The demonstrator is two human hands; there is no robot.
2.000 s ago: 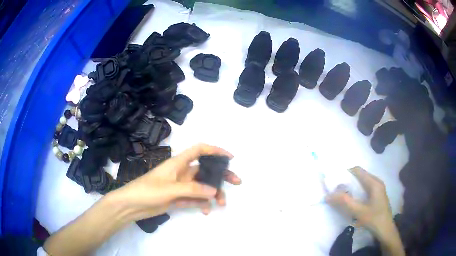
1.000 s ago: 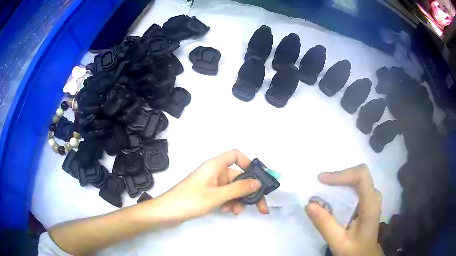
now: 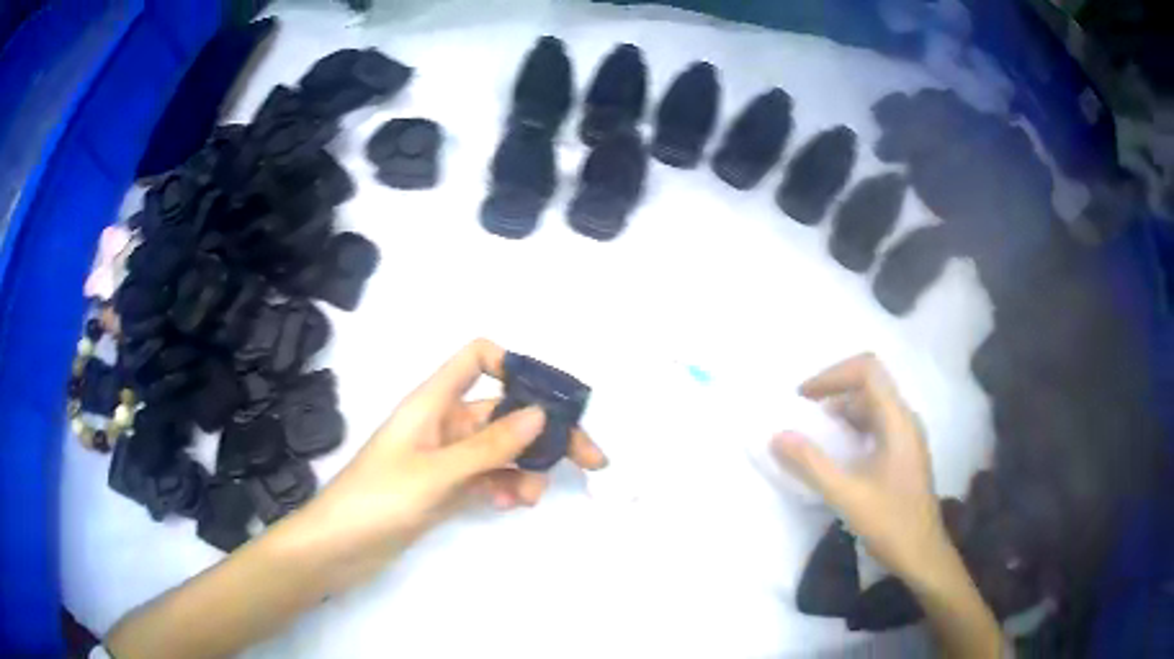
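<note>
My left hand (image 3: 483, 444) grips a black square buckle half (image 3: 542, 402) between thumb and fingers, above the white sheet (image 3: 631, 566). A small teal tip (image 3: 698, 373) of a thin, nearly invisible strip shows between my hands; the rest of the strip is too faint to trace. My right hand (image 3: 856, 451) is blurred, to the right of the strip, with thumb and index finger apart. Whether it holds the strip or a small pale piece cannot be told.
A heap of square buckle halves (image 3: 213, 296) lies at left beside a beaded bracelet (image 3: 88, 386). One half (image 3: 406, 152) lies apart. Joined buckles (image 3: 688, 116) stand spaced at top centre. Tapered halves (image 3: 1056, 322) heap at right. A blue bin wall (image 3: 39, 258) edges the left.
The view has shifted, so the heaps and rows sit further left. My left hand has turned the buckle half and the teal tip now shows apart from it. My right hand has moved upward.
</note>
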